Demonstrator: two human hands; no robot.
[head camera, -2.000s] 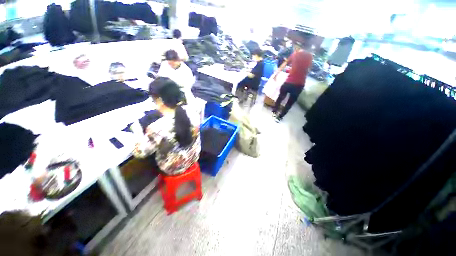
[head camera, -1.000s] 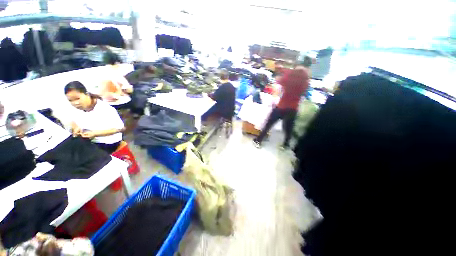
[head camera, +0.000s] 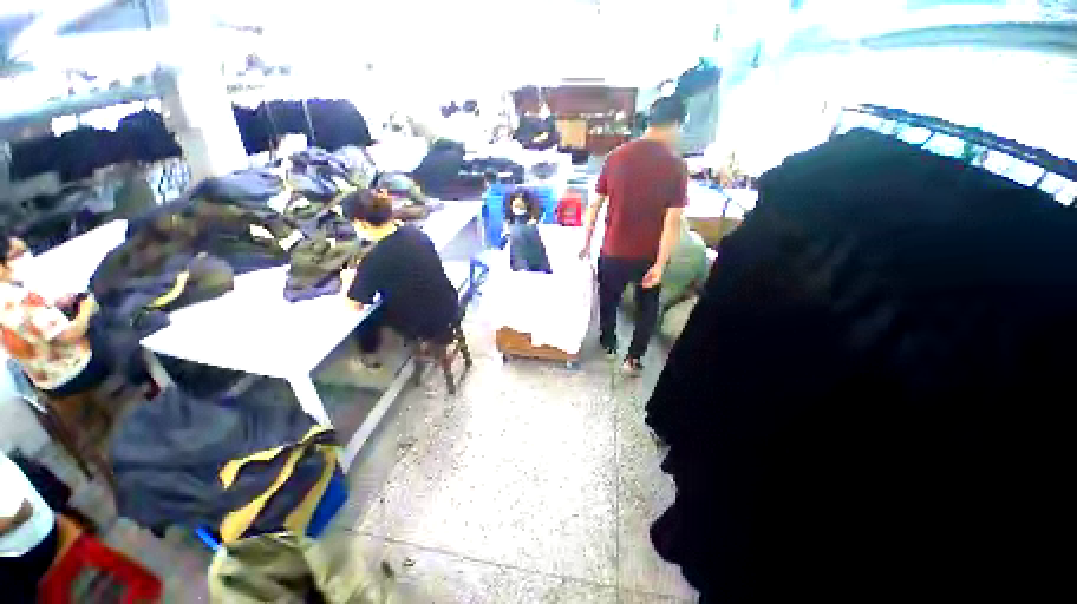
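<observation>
A huge black or very dark garment mass fills the right side of the view, close to me. Its lower part runs out of the picture. A metal rail shows along its top edge. Neither of my hands is in view; whether they touch the mass is hidden.
A person in a dark red shirt stands in the aisle beside a white cloth-lined cart. A person in black sits at a white table with heaped garments. Dark grey garments with yellow pieces, a sack and a red stool are lower left.
The view has moved forward along the aisle. The blue crate with black garments has left the picture. The person in red and the cart look nearer. The black mass stays at the right.
</observation>
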